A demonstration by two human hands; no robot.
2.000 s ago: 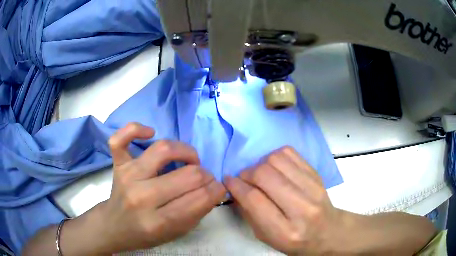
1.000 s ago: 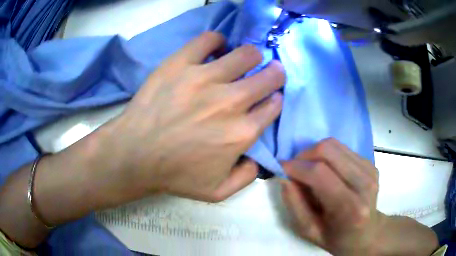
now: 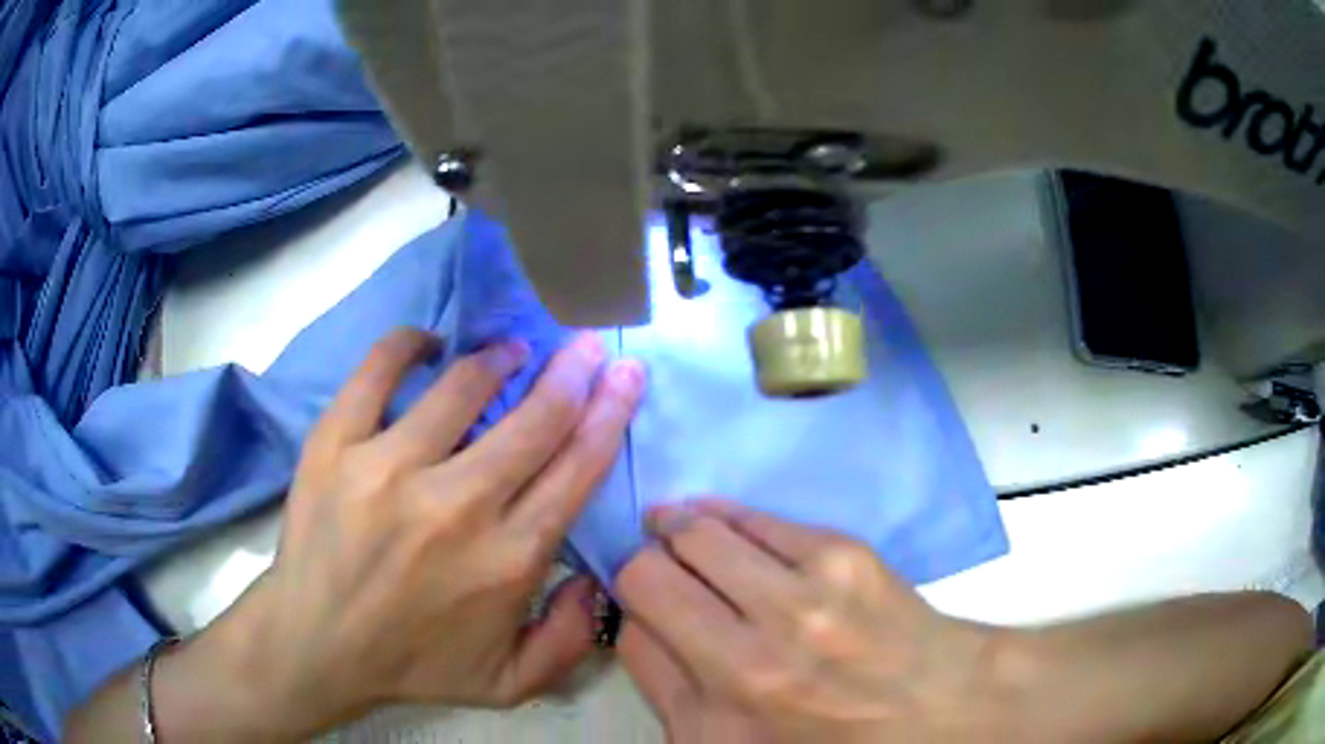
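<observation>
The light-blue garment body (image 3: 371, 313) lies bunched left of the lit sewing area. A smooth blue cut panel (image 3: 814, 480) lies right of it, and a straight seam edge (image 3: 631, 472) runs between them. My left hand (image 3: 465, 509) lies over the garment body, fingertips pressing by the seam edge just below the machine head, thumb apart lower down. My right hand (image 3: 770, 618) has its fingers closed on the near end of the seam edge and panel. The off-white machine head (image 3: 538, 175) hides the needle and presser foot.
The tension assembly with its cream knob (image 3: 808, 352) hangs in front of the head. A black smartphone (image 3: 1126, 269) lies on the bed under the arm marked "brother". A heap of blue cloth (image 3: 233, 131) is at upper left on the white table (image 3: 218, 313).
The view swung right and back. My left hand, which covered the seam one second ago, now has its fingertips beside it. The seam edge lies straighter, and the machine head now hides the foot.
</observation>
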